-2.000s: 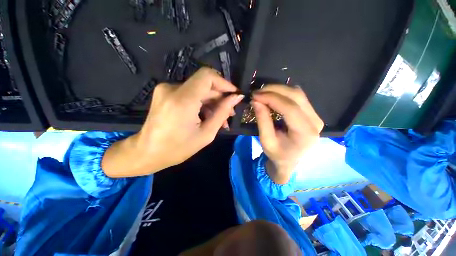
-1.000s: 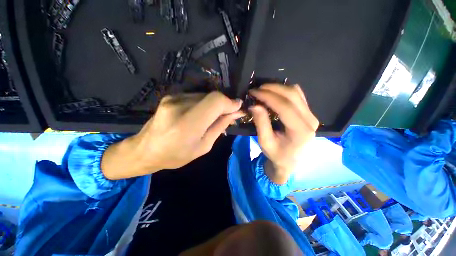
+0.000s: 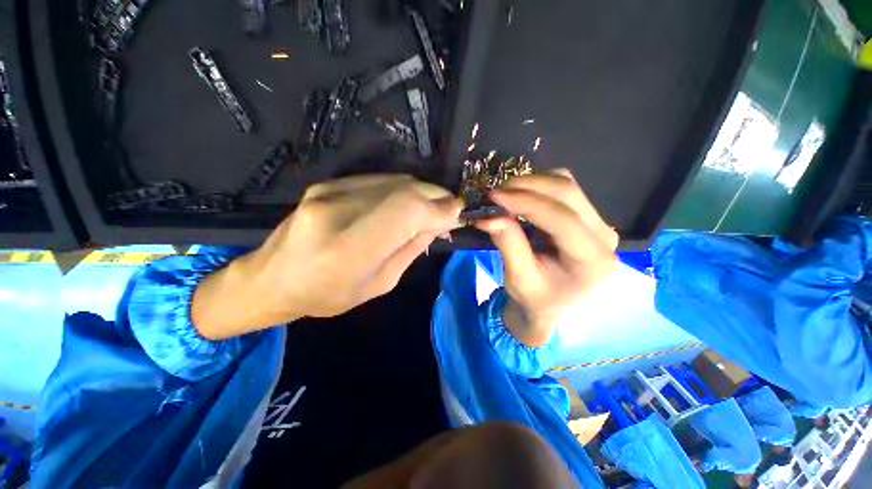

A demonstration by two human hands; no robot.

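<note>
A small black plastic part (image 3: 481,213) is held between the fingertips of both hands, just over the tray's near edge. My left hand (image 3: 349,244) pinches its left end; the fingers hide that end. My right hand (image 3: 550,239) holds its right end between thumb and fingers. A heap of tiny gold brass pins (image 3: 497,172) lies just beyond the fingertips, in the near left corner of the right tray compartment (image 3: 602,86). I cannot tell whether a pin is in my fingers.
Black parts (image 3: 220,89) lie scattered in the middle tray compartment (image 3: 182,124), with a stray gold pin (image 3: 279,55). A tray divider (image 3: 470,86) separates it from the right compartment. A blue sleeve of another person (image 3: 765,315) is at the right, with stools and a cardboard box (image 3: 719,372) behind.
The black part now shows between the fingertips of both hands. My left fingers have closed in around it. More of the gold heap shows beyond my fingers. The view has shifted slightly.
</note>
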